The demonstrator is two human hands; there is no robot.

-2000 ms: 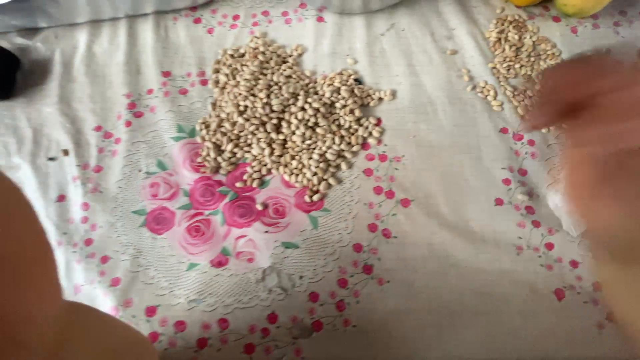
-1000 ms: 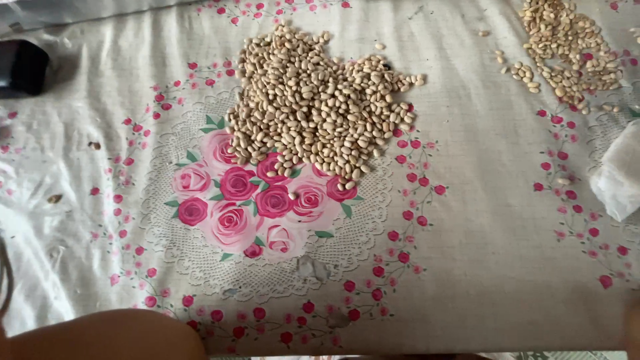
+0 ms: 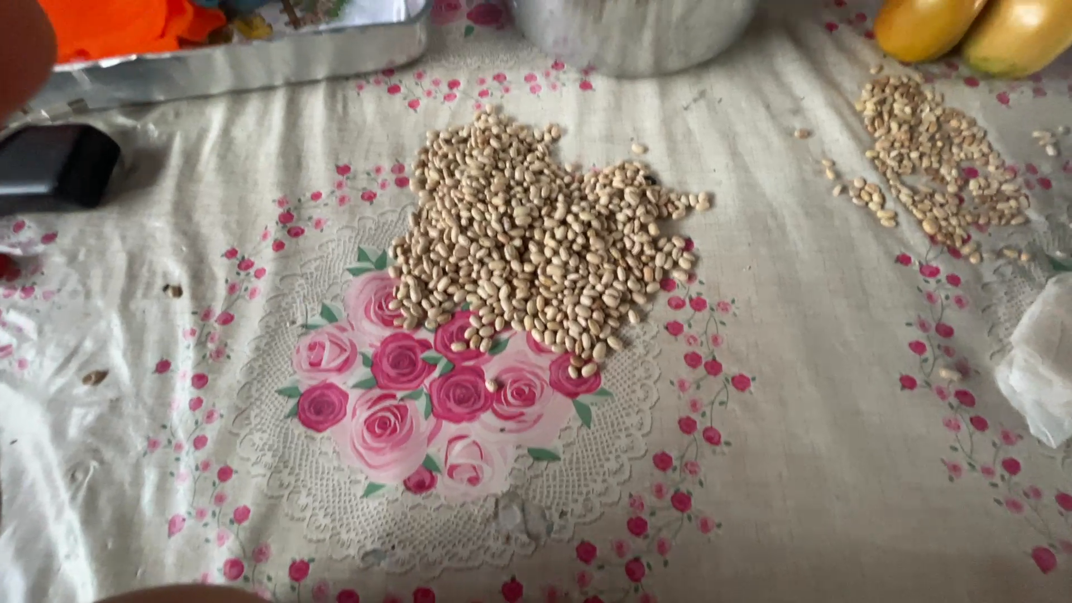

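Observation:
A large heap of pale dried beans point(image 3: 528, 234) lies on the flowered tablecloth point(image 3: 796, 469), partly over its printed roses. To the right is a smaller, looser patch of beans or bean pieces point(image 3: 946, 159). A blurred piece of skin point(image 3: 18, 59) enters at the top left corner, close to the camera; it may be part of my left hand, but its fingers and anything in them are hidden. Another sliver of skin point(image 3: 184, 595) shows at the bottom edge, and I cannot tell which body part it is. My right hand is out of view.
A metal tray point(image 3: 251, 71) holding something orange stands at the back left, beside a rounded metal vessel point(image 3: 632, 38). Yellow-orange fruits point(image 3: 930, 29) sit at the back right. A black object point(image 3: 59, 167) lies at left, and crumpled white plastic point(image 3: 1043, 368) at the right edge.
A blurred hand stood over the right side two seconds ago; it has left the view. The blurred skin at the top left has come in since one second ago. The view has shifted.

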